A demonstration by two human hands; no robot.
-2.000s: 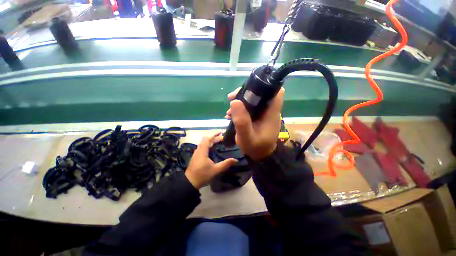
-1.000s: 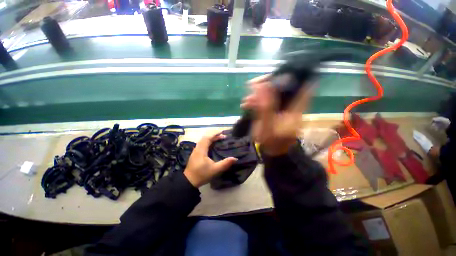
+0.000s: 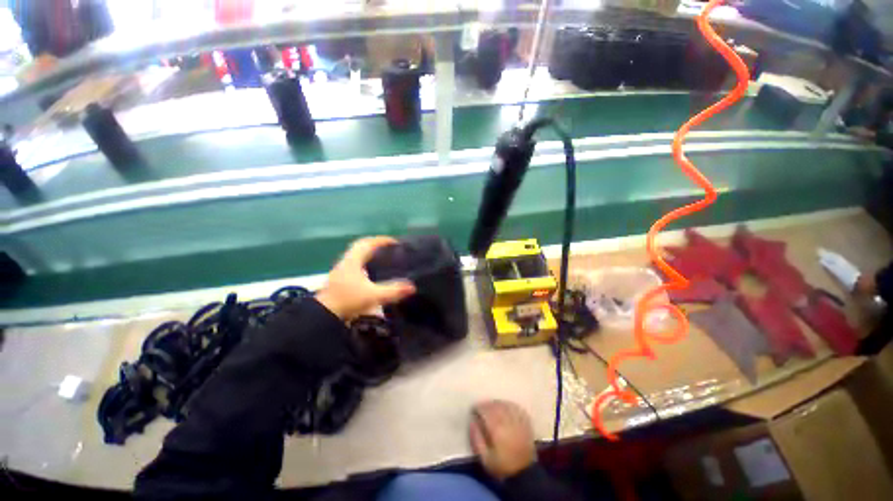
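My left hand (image 3: 360, 281) grips the black box-shaped housing (image 3: 431, 298) from its left side, above the bench in front of the belt; it looks tilted and slightly blurred. My right hand (image 3: 503, 436) is low at the bench's front edge, fingers bent; whether it holds something cannot be told. The electric screwdriver (image 3: 503, 184) hangs free, slightly tilted, above the yellow-and-black screw feeder (image 3: 519, 294). The tangled pile of black curved handles (image 3: 186, 342) lies on the left, partly hidden behind my left sleeve.
An orange coiled hose (image 3: 693, 157) hangs at right, its lower coils near the bench edge. Red pieces (image 3: 754, 284) and a clear plastic bag (image 3: 617, 294) lie at right. An open carton (image 3: 822, 431) stands lower right. Another person's hand (image 3: 867, 284) shows at the right edge. Black units stand behind the green belt (image 3: 323, 235).
My right hand has let go of the screwdriver and moved down to the bench edge. My left hand has shifted the housing up and left. The feeder is now uncovered. The view has shifted.
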